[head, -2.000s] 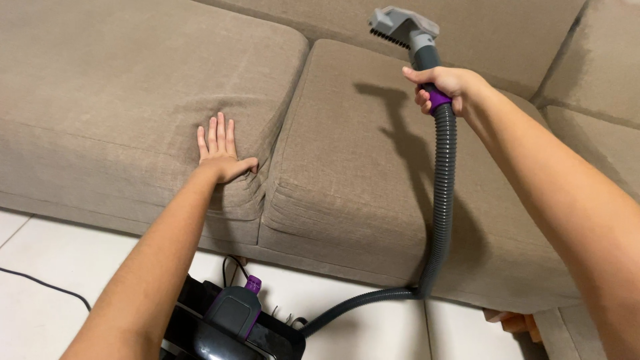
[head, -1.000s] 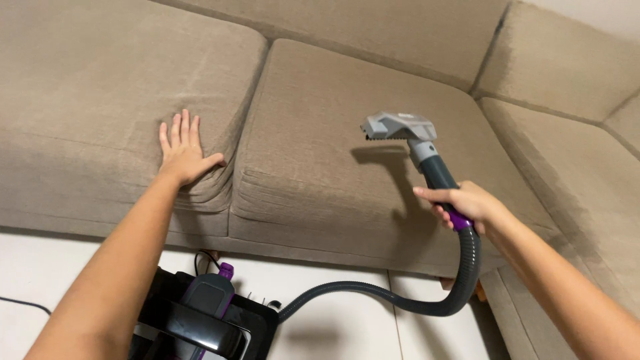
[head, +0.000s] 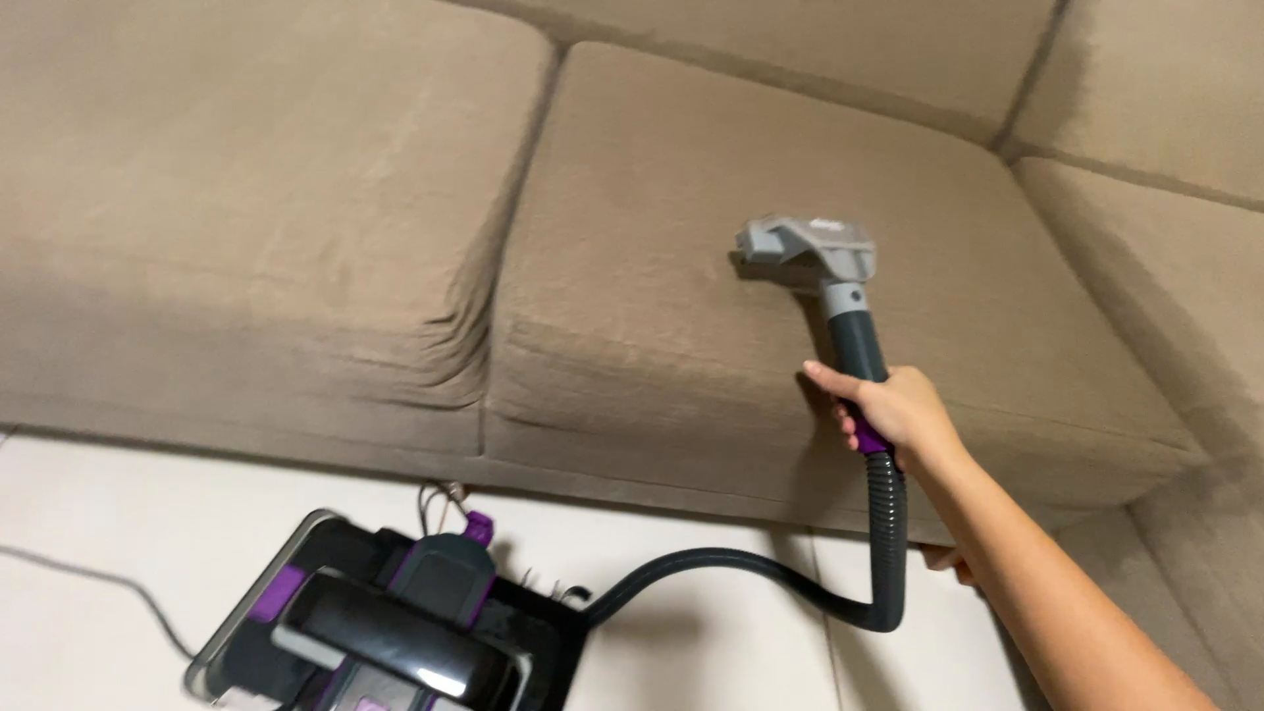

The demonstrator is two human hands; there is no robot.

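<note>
My right hand (head: 894, 415) is closed around the dark handle of a hose, over its purple collar. At the handle's upper end is a grey upholstery cleaning nozzle (head: 815, 247), at or just above the right seat cushion (head: 671, 197) of a brown fabric sofa; whether it touches is not certain. The black ribbed hose (head: 887, 533) drops from my hand and curves left to a black and purple portable cleaning machine (head: 434, 612) on the floor. My left hand is out of view.
The left seat cushion (head: 247, 178) has creases at its front corner. Backrests rise behind, and another sofa section (head: 1185, 257) stands at the right. A power cord (head: 99, 573) runs across the white tiled floor (head: 731, 642), left of the machine.
My left hand, pressed on the left cushion in both earlier frames, has left the view. The nozzle has come away from near the backrest to over the middle of the right cushion.
</note>
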